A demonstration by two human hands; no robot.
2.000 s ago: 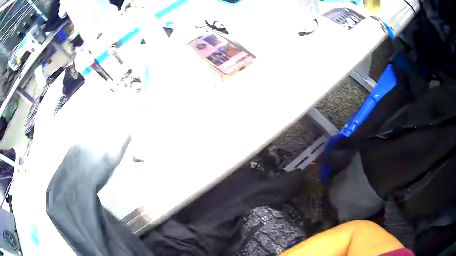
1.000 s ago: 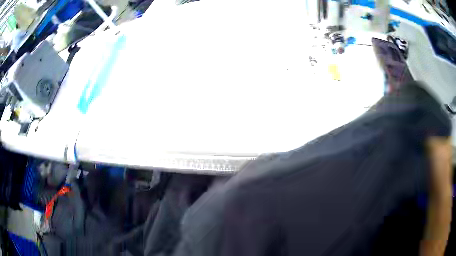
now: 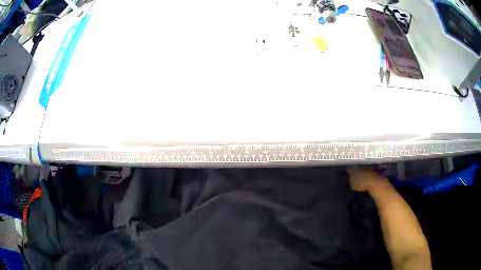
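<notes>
A plain dark garment piece (image 3: 253, 221) lies below the table's front edge, over the lap area, with folds across it. My right hand (image 3: 364, 180) is at the right edge of this cloth, just under the table edge. Its fingers are partly hidden by cloth and table, so its grip cannot be made out. My left hand is not in view. The white machine table (image 3: 184, 95) has a printed ruler along its front edge.
A smartphone (image 3: 396, 47) lies at the right, with small snips (image 3: 385, 71) beside it. A yellow tab (image 3: 320, 44) lies near the needle area (image 3: 327, 11). A control panel (image 3: 459, 23) is top right. An orange-red item (image 3: 31, 204) and blue crate parts (image 3: 456, 179) are below the table.
The view has turned to face the table squarely. The dark cloth has gone from the table's right side to below its edge, and my right hand has moved lower and left in view.
</notes>
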